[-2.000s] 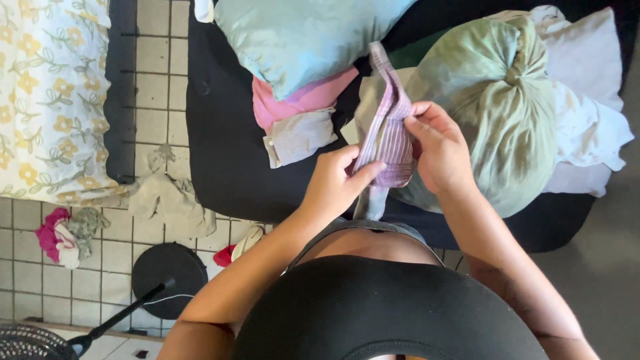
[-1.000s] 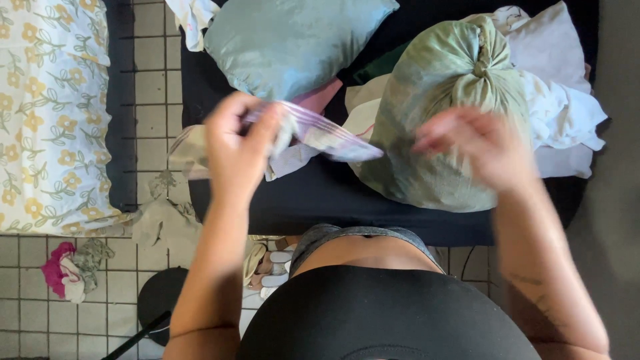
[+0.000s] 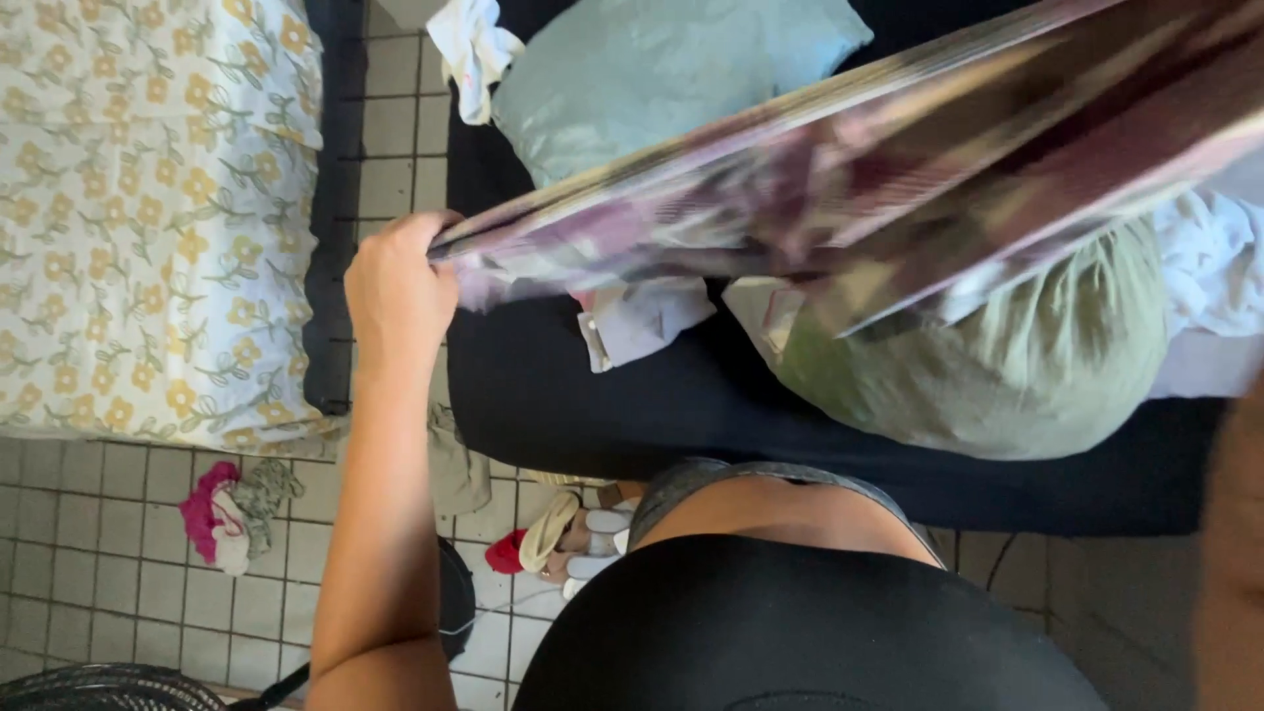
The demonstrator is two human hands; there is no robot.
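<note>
My left hand (image 3: 400, 286) is closed on one end of a purple, maroon and cream patterned cloth (image 3: 790, 197). Blurred by motion, the cloth stretches from that fist up to the right edge of the view. Only part of my right arm shows at the right edge; the hand itself is out of view. Beneath the cloth lie a light blue pillow (image 3: 642, 79), a folded pale grey cloth (image 3: 647, 321) and a tied green cloth bundle (image 3: 1017, 375), all on a black-covered bed (image 3: 583, 415).
On the left is a bed with a yellow-flowered sheet (image 3: 148, 217). Crumpled clothes (image 3: 212, 513) lie on the tiled floor, with shoes (image 3: 563, 538) near my body. A black fan (image 3: 109, 686) stands at the lower left. White cloths (image 3: 1205, 257) are beyond the bundle.
The small striped folded cloth, held in both hands at first, is now spread out wide. My left hand has moved left and up; my right hand has gone out of view at the right.
</note>
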